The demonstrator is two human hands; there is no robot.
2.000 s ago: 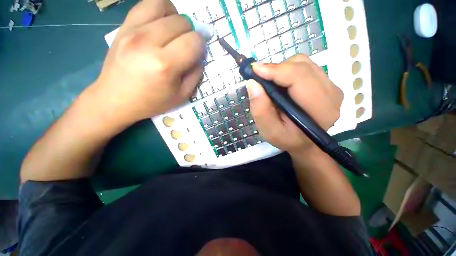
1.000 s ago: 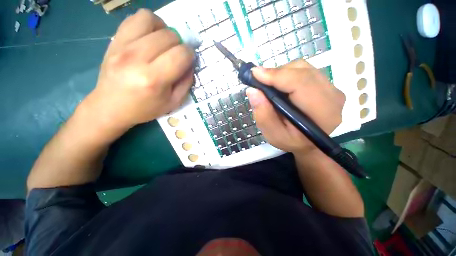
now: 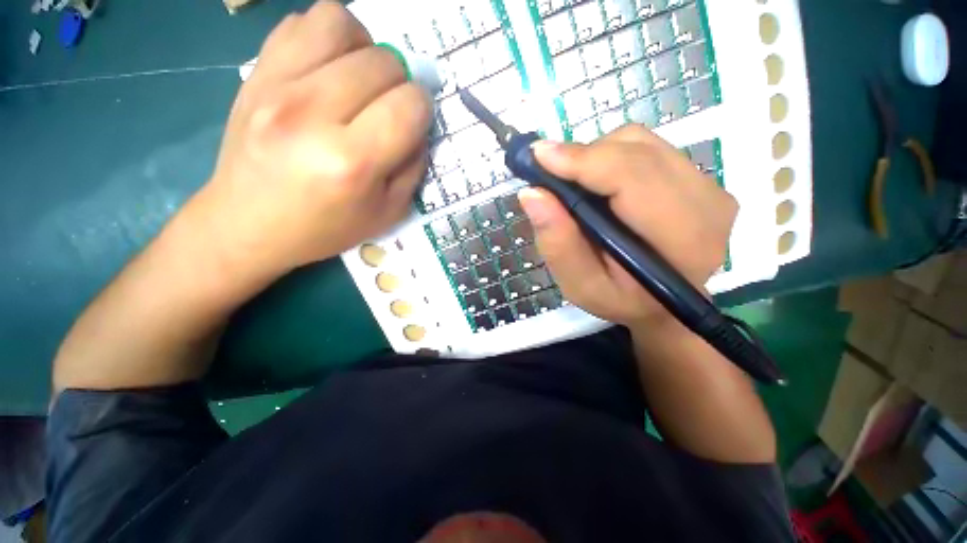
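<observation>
The white soldering pallet [image 3: 742,127] lies tilted on the green bench, with round tan holes along two edges. It holds blocks of PCB panels [image 3: 498,260] with silver-grey rectangles and green strips. My right hand [image 3: 636,223] grips the black soldering iron [image 3: 626,249]; its thin metal tip is over the upper left block. Whether it touches is not clear. My left hand [image 3: 323,149] is closed at the pallet's left side, with a small white, green-edged piece [image 3: 400,60] at its fingertips. A thin solder wire [image 3: 127,77] runs from the left to this hand. Its fingertips are hidden.
Pliers with orange-yellow handles [image 3: 882,191] lie right of the pallet, below a white round container [image 3: 925,50]. Small blue and metal pieces [image 3: 71,29] lie at the upper left. Cardboard boxes [image 3: 885,329] stand at the lower right, beyond the bench edge.
The pallet, pliers and container appear shifted slightly right in the view. The iron tip now lies further left on the upper left block relative to the pallet. Both hands keep their grips.
</observation>
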